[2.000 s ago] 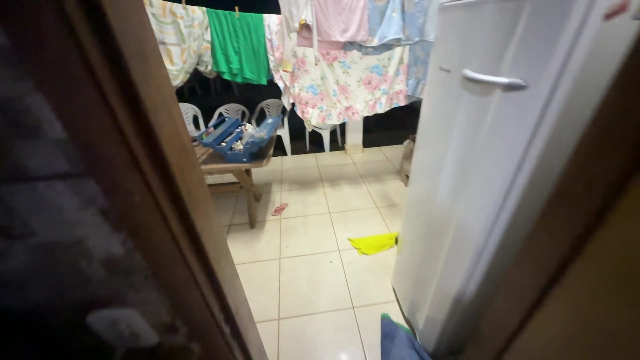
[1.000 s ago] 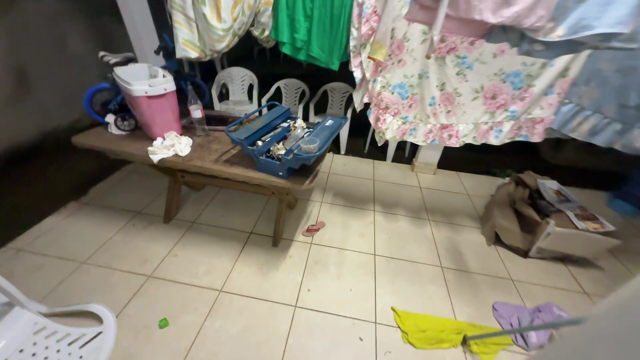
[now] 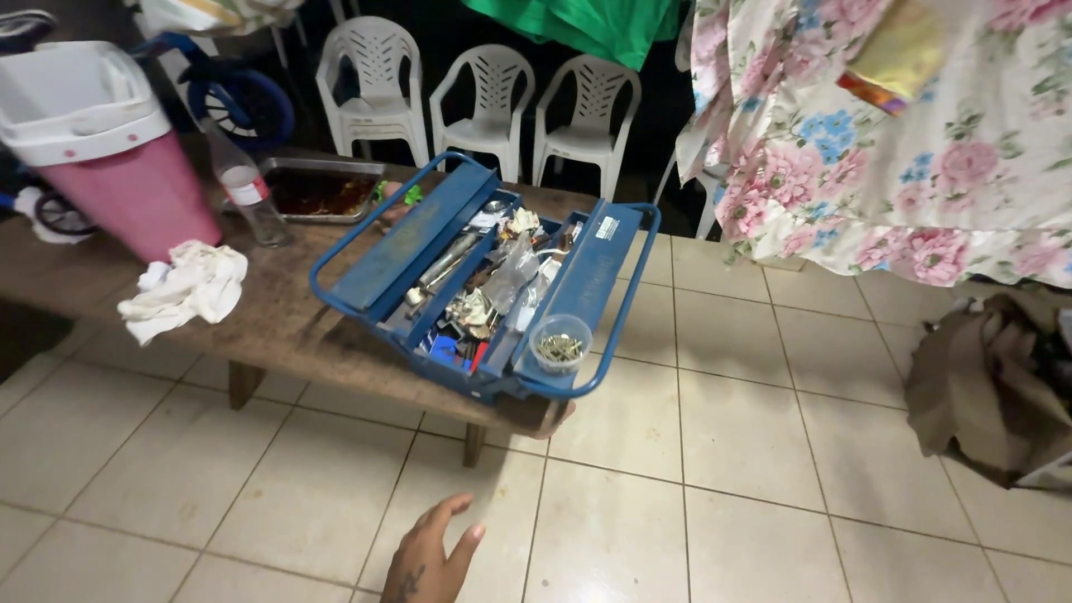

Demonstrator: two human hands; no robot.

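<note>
My left hand (image 3: 429, 548) reaches in at the bottom, back up, with thumb and index finger apart and nothing held. Above it, a blue metal cantilever toolbox (image 3: 394, 243) stands unfolded at the end of a wooden bench (image 3: 310, 343), not touched by the hand. Loose hardware, plastic bags and tools fill its trays. A clear round tub of screws or nails (image 3: 559, 345) sits on its right tray. To the left on the bench are a white cloth (image 3: 188, 285), a glass bottle (image 3: 244, 188), a pink cooler (image 3: 134, 193) and a metal baking pan (image 3: 327, 219). My right hand is out of frame.
White plastic chairs (image 3: 481, 105) stand behind the bench. A floral cloth (image 3: 879, 151) and a green cloth (image 3: 586, 25) hang above. Brown fabric (image 3: 963, 385) lies at the right on the tiled floor (image 3: 754, 469). A small bike wheel (image 3: 241, 109) shows behind the cooler.
The view has moved from the doorway beside the white refrigerator up to the bench and toolbox. My left hand has come into view.
</note>
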